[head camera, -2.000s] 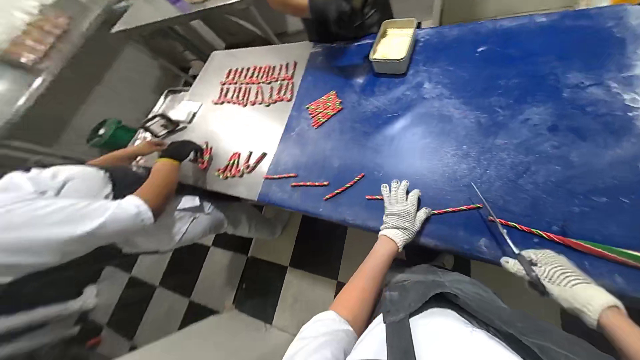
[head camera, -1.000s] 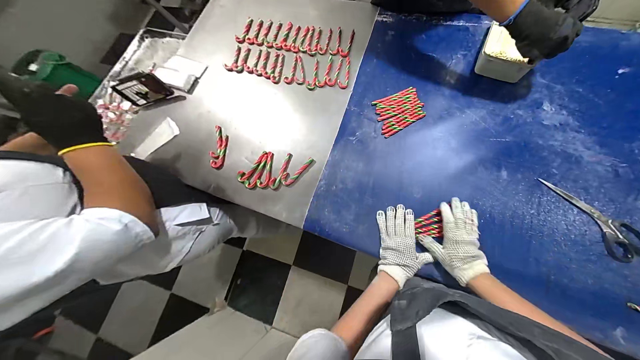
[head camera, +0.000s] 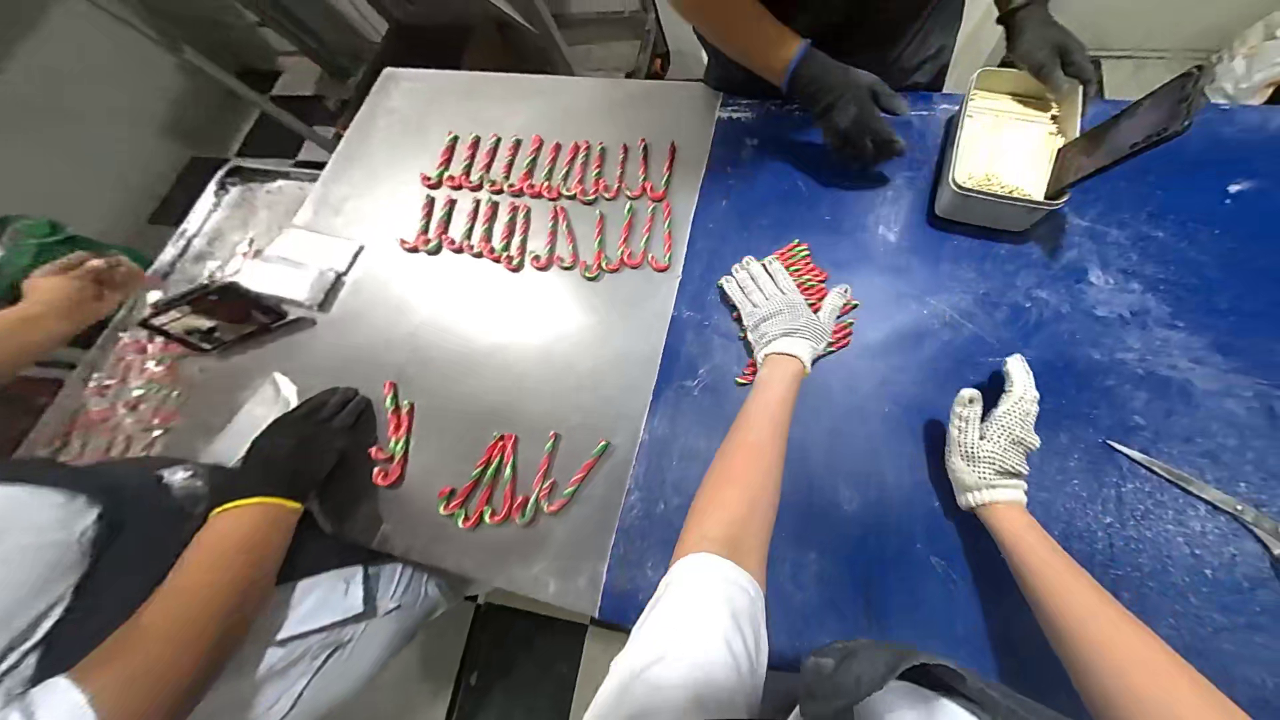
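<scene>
My left hand, in a white dotted knit glove, lies flat with spread fingers on a pile of red, green and white striped candy sticks on the blue tabletop. Parts of the sticks show above and to the right of the glove; the rest are hidden. My right hand, gloved alike, is held over the blue surface to the right, thumb and fingers apart, holding nothing. Metal scissors lie to its right, blades toward it, their handles out of view.
On the steel table at left, candy canes stand in two rows, with more canes near the front. Co-workers' black-gloved hands are at left and across the table. A metal tin holds pale sticks; a phone leans there.
Both my hands were together on short sticks at the table's front edge; my left has moved up onto the pile and my right has moved away, empty. The view has shifted.
</scene>
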